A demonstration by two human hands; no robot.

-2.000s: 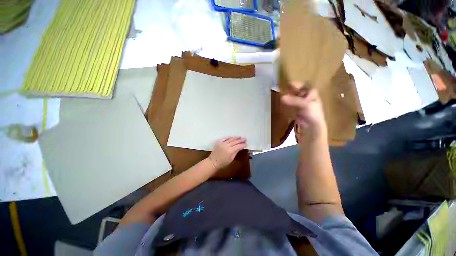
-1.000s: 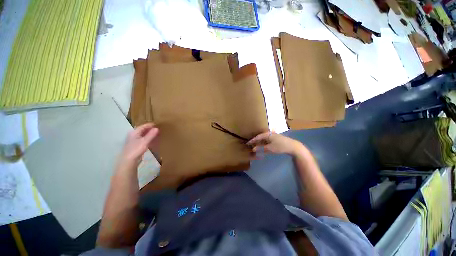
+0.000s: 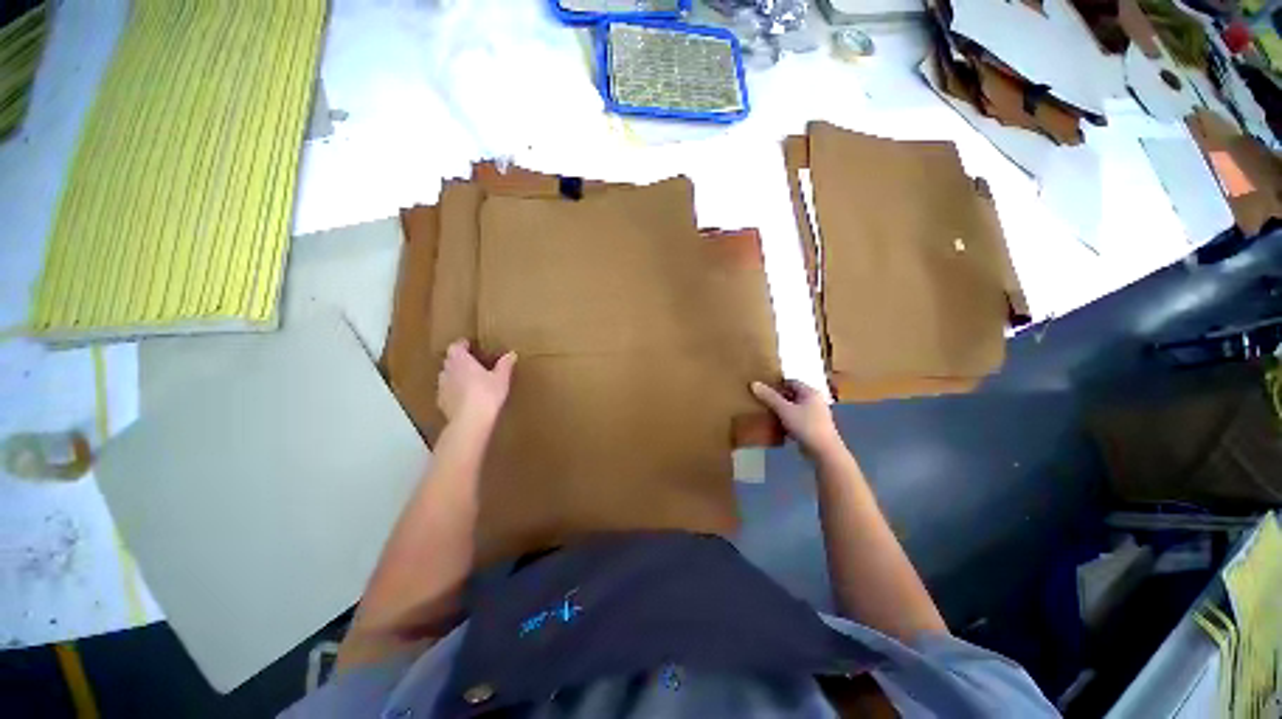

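Observation:
A large brown leather panel (image 3: pixel 605 295) lies on a stack of similar panels in front of me, its near end reaching my apron. A faint seam line crosses it. My left hand (image 3: pixel 475 382) pinches its left edge. My right hand (image 3: pixel 793 412) is at its right edge, thumb on top, near a redder-brown tab piece (image 3: pixel 756 426). A short black strip (image 3: pixel 570 187) shows at the far edge of the stack. No snips can be made out; my right palm is hidden.
A second brown panel stack (image 3: pixel 900 253) lies to the right. Ribbed yellow strips (image 3: pixel 183 169) and an off-white board (image 3: pixel 260 464) are at left. A blue-rimmed tray (image 3: pixel 675 70) is at the far side. Grey floor (image 3: pixel 970 492) lies beyond the right table edge.
The off-white board on the stack and the brown piece held up by my right hand are gone from there. The dark looped cord no longer shows. Both hands have moved to the top panel's edges.

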